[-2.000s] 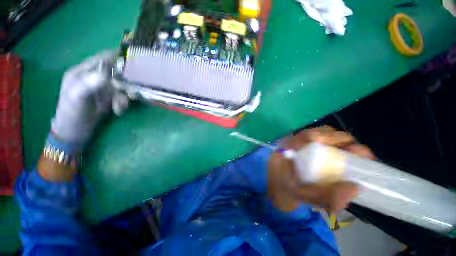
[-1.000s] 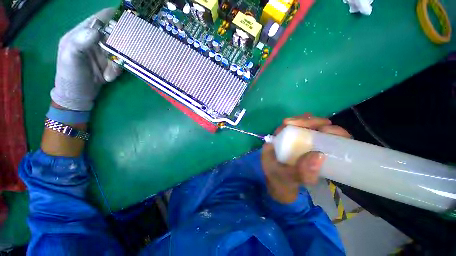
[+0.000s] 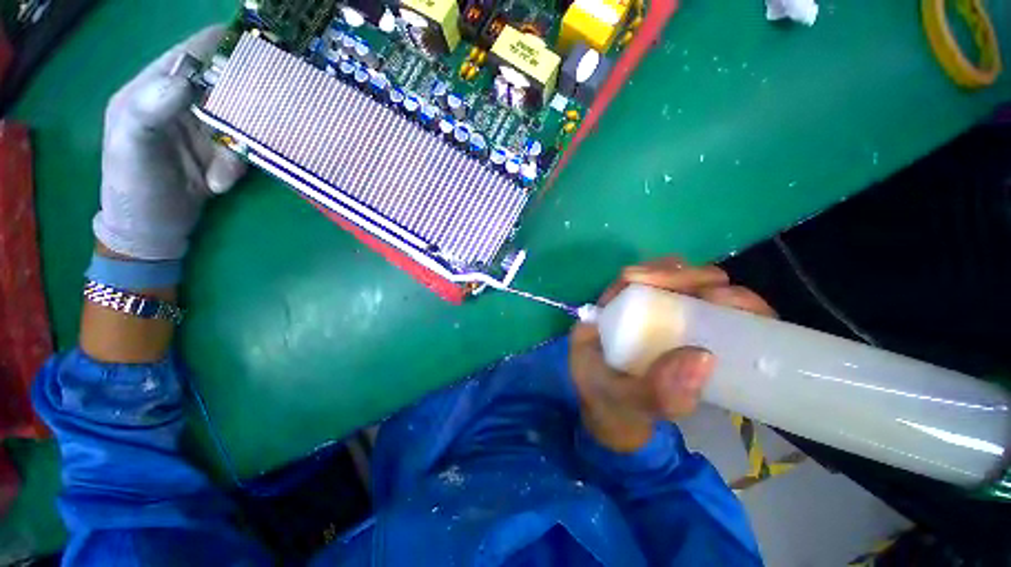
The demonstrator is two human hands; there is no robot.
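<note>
A circuit board [image 3: 421, 94] with a ribbed silver heatsink [image 3: 366, 155] along its near edge lies tilted on a red foam pad [image 3: 621, 94]. My left hand [image 3: 155, 155], in a white knit glove, grips the board's left corner at the heatsink end. My bare right hand [image 3: 654, 366] holds a large translucent glue syringe [image 3: 820, 382] from below and behind. Its thin needle [image 3: 540, 298] reaches the bent metal bracket [image 3: 488, 277] at the heatsink's near right corner. The exact tip contact is too small to tell.
Stacked red foam [image 3: 17, 277] is at the far left. A crumpled white tissue [image 3: 792, 11] and a yellow tape roll [image 3: 960, 42] are at the upper right on the green mat [image 3: 322, 332]. The bench edge runs diagonally below the board.
The board has turned clockwise from its earlier angle, then shifted slightly left. My right hand has brought the needle from the open space up to the board's near right corner.
</note>
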